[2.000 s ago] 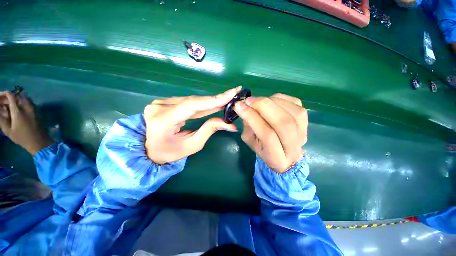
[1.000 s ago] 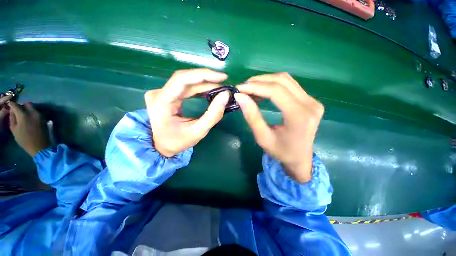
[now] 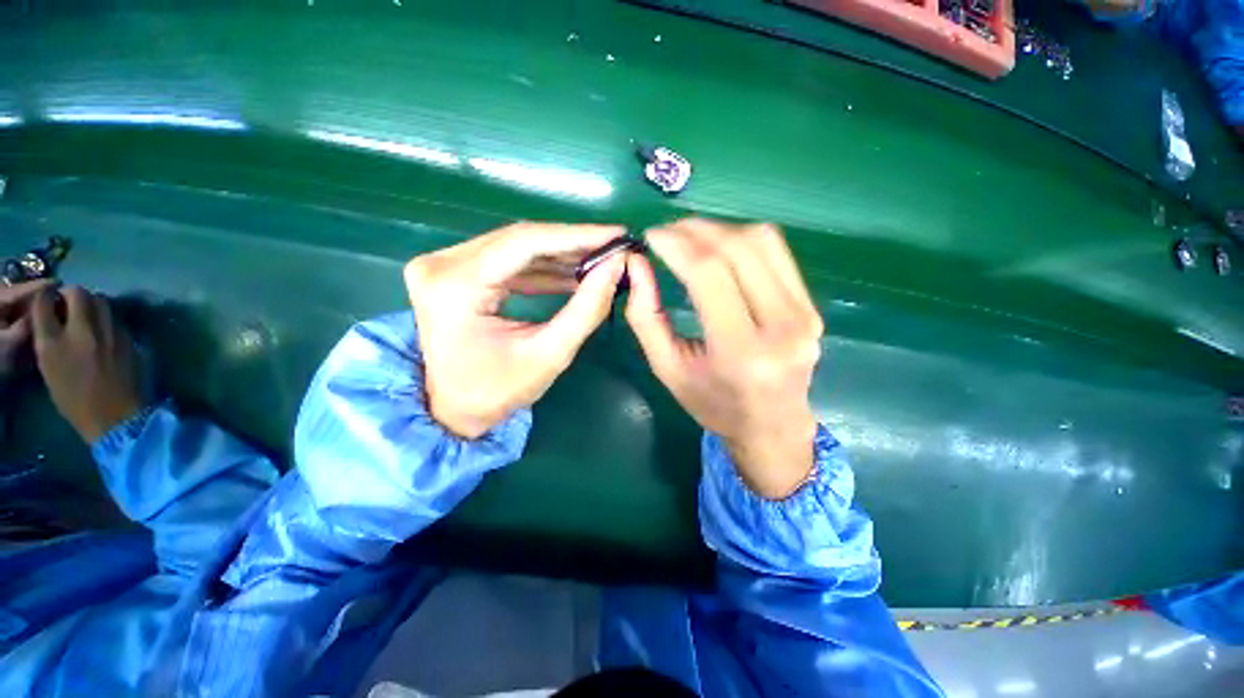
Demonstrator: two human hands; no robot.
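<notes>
A black watch case (image 3: 604, 256) is held above the green surface, tilted, mostly hidden by fingers. My left hand (image 3: 512, 321) grips it between thumb and fingers from the left. My right hand (image 3: 730, 334) is at its right end, with the thumb against it and the fingers blurred above. Whether the right hand grips the case or a small part at its edge is hard to tell. A semi-finished unit (image 3: 667, 169), silver-white with a short dark tail, lies on the green belt (image 3: 409, 82) beyond my hands.
Another person's hands (image 3: 85, 355) hold a small dark unit (image 3: 34, 262) at the left. A pink-red parts tray (image 3: 941, 38) is at the far right. A clear scrap (image 3: 1175, 137) and two small units (image 3: 1184, 254) lie at the right. A blue sleeve shows at the far right corner.
The case has turned in my hands and now shows more edge-on. My right fingers have shifted and blurred. The unit on the belt has moved to the right in view.
</notes>
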